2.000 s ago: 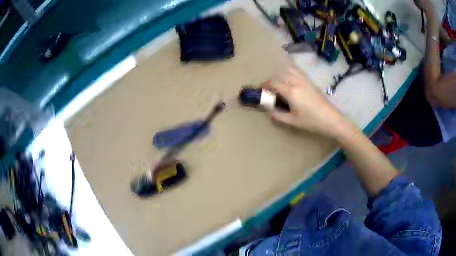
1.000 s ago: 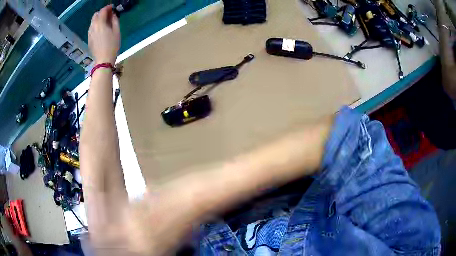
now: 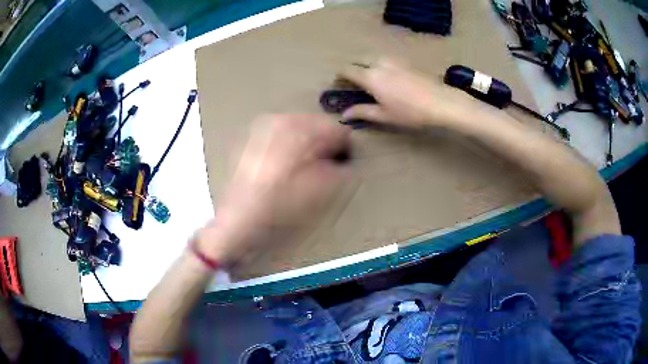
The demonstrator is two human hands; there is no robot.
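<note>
The dark oval top cover [image 3: 344, 99] is at the upper middle of the cardboard mat. My right hand [image 3: 387, 92] has its thumb and fingers around the cover's right part. My left hand [image 3: 284, 178] is blurred over the middle of the mat, lower left of the cover. A small dark piece [image 3: 342, 153] shows at its fingertips; the rest of that piece is hidden, and no yellow battery shows there. A closed unit [image 3: 479, 82] with a cream band lies to the right of my right hand, its cable running lower right.
A stack of covers [image 3: 418, 15] lies at the mat's far edge. Piles of open subassemblies lie at left [image 3: 96, 178] and right [image 3: 586, 60]. Units lie on the green conveyor [image 3: 53, 57]. A red-orange piece [image 3: 8, 264] and part of another person are at far left.
My left hand has come back from the conveyor to the mat. My right hand has moved up onto the top cover. The open housing with the battery, seen before, is now hidden. The view has shifted.
</note>
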